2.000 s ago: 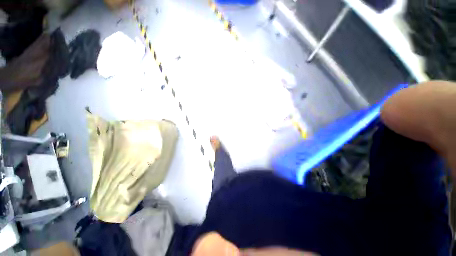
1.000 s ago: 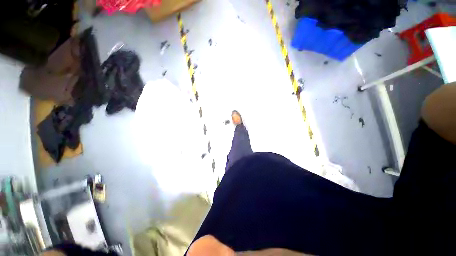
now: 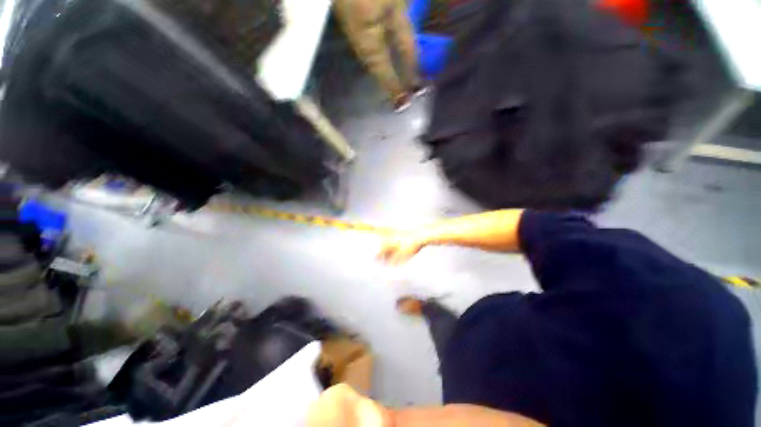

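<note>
My right hand (image 3: 402, 248) reaches out from a navy sleeve over the pale floor. It is blurred, its fingers look loosely apart, and nothing shows in it. My left hand (image 3: 344, 409) is at the bottom edge, partly cut off. A bright white flat thing (image 3: 271, 396) with a sharp edge meets it there; I cannot tell whether the hand grips it, or whether it is cloth or a surface.
A large pile of black garments (image 3: 542, 108) stands at upper right. Long black material (image 3: 158, 108) is at upper left. A person's tan-trousered legs (image 3: 380, 42) stand at the top. Dark items (image 3: 242, 354) lie lower left. Yellow-black tape (image 3: 309, 220) crosses the floor.
The view has swung to another part of the floor. My right hand has come into view, stretched out. The white thing now shows beside my left hand, and black piles fill the top.
</note>
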